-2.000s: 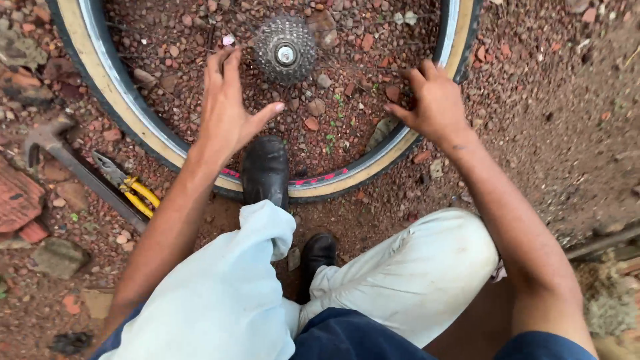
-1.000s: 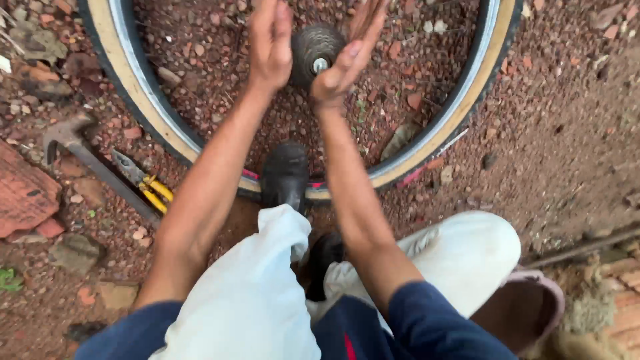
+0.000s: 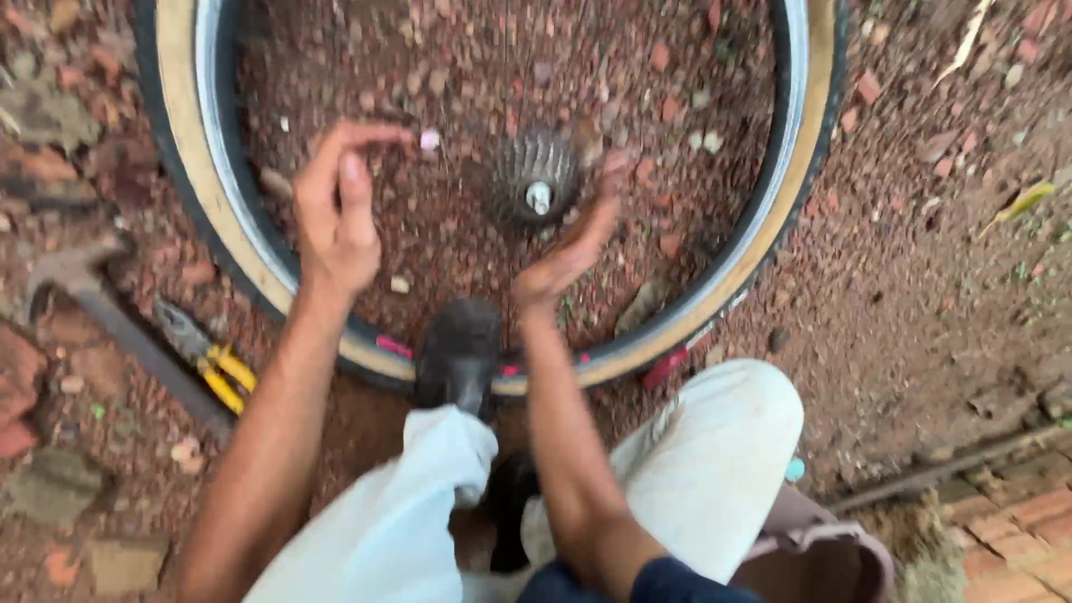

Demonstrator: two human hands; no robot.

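A bicycle wheel with a tan-walled tyre [image 3: 766,205] lies on the gravelly ground, its far side out of view. The rear sprocket cassette [image 3: 536,163] and its axle stand near the middle of it. My left hand [image 3: 339,213] hovers inside the rim, left of the cassette, fingers curled and apart, holding nothing. Close to the cassette's right side is my right hand [image 3: 578,239], blurred and empty; whether it touches the cassette I cannot tell. A black shoe [image 3: 461,347] on my foot rests on the near part of the tyre.
A claw hammer [image 3: 138,335] and pliers with yellow handles [image 3: 205,352] lie on the ground at the left, beside broken bricks and stones [image 3: 126,565]. At the lower right are a pinkish container [image 3: 867,553] and brickwork [image 3: 1013,528].
My hands were apart near the rim, then came together by the cassette. Since then my left hand has moved away to the left of it.
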